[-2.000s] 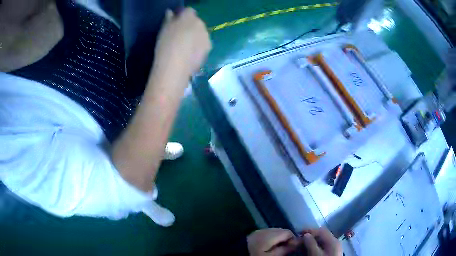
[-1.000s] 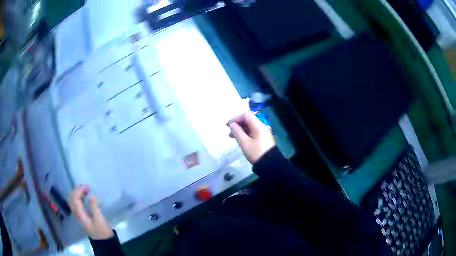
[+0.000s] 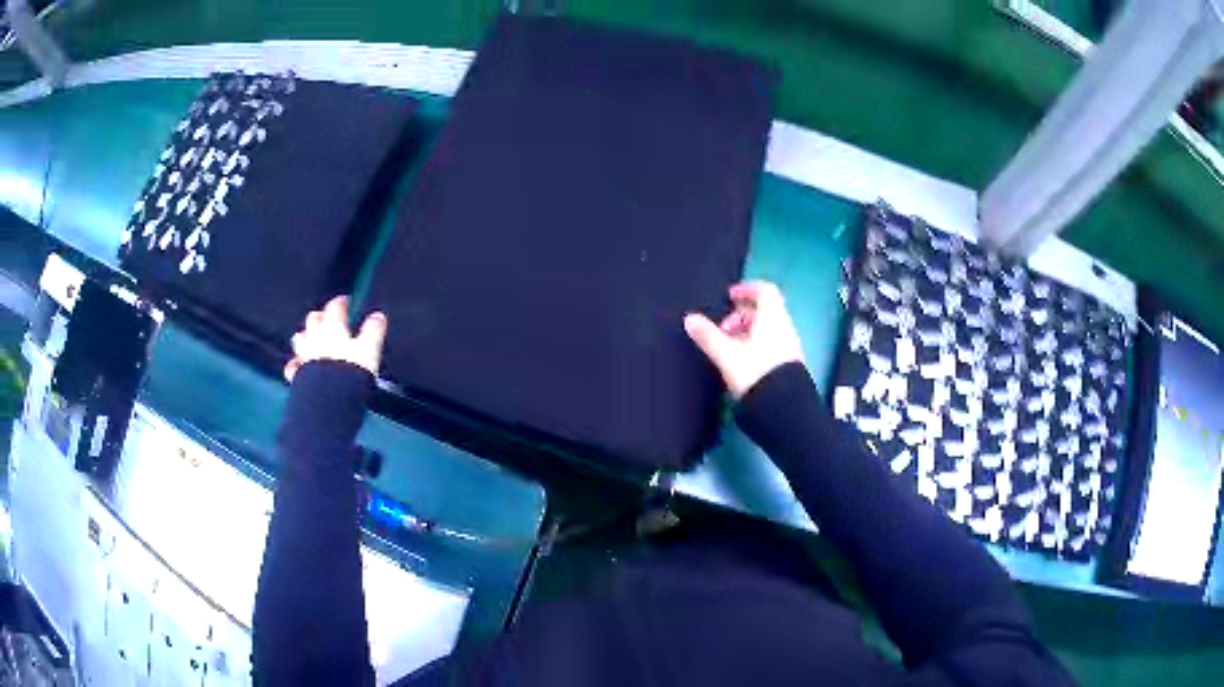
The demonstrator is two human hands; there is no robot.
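Observation:
A stack of matte black foam sheets (image 3: 577, 228) lies on the green bench in front of me. My left hand (image 3: 338, 338) is at its near left corner, fingers apart, between it and another black tray. My right hand (image 3: 746, 336) is at its right edge, thumb and fingers apart over the edge. I see nothing held in either hand; whether the fingertips touch the foam is hard to tell.
A black parts tray with rows of small silvery pieces (image 3: 993, 389) lies at the right. Another black tray (image 3: 302, 201) with silvery pieces lies at the left. The white machine table (image 3: 128, 591) is at the lower left. A pale post (image 3: 1094, 128) stands at the upper right.
The view has swung right from the machine table to the green bench. Both hands have moved from over the machine table to the sides of the black foam stack.

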